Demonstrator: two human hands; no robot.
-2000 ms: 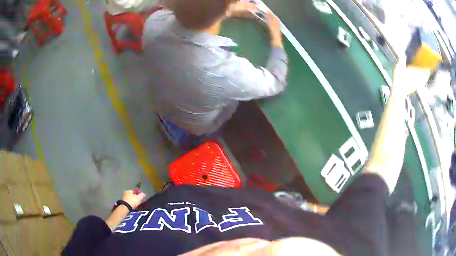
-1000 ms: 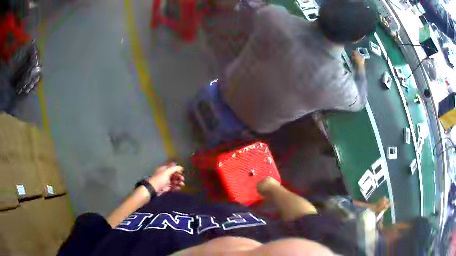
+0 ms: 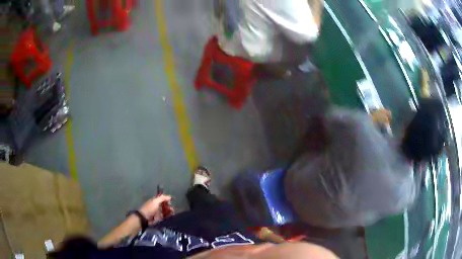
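Observation:
My left hand [image 3: 158, 207], with a dark band at the wrist, is at the lower left above the floor. It is closed around a small hand tool [image 3: 165, 208] with a dark tip and a red part, mostly hidden in the fist. My right hand [image 3: 267, 234] shows only as a small blurred patch at the bottom edge of the view, beside my shirt. A strip of a red stool [image 3: 295, 238] shows just to its right; whether the hand touches it cannot be told.
A person in grey [image 3: 349, 172] sits close on the right on a blue stool [image 3: 276, 196], at the green bench [image 3: 342, 63]. Ahead are another seated person [image 3: 273, 28] and a red stool [image 3: 225, 73]. Brown cartons [image 3: 43, 202] stand lower left. A yellow line [image 3: 175, 86] crosses the floor.
The view has moved forward along the bench. The person in grey is now beside me on the right. The red stool under my right hand has slipped mostly out of view. My left hand still holds the tool.

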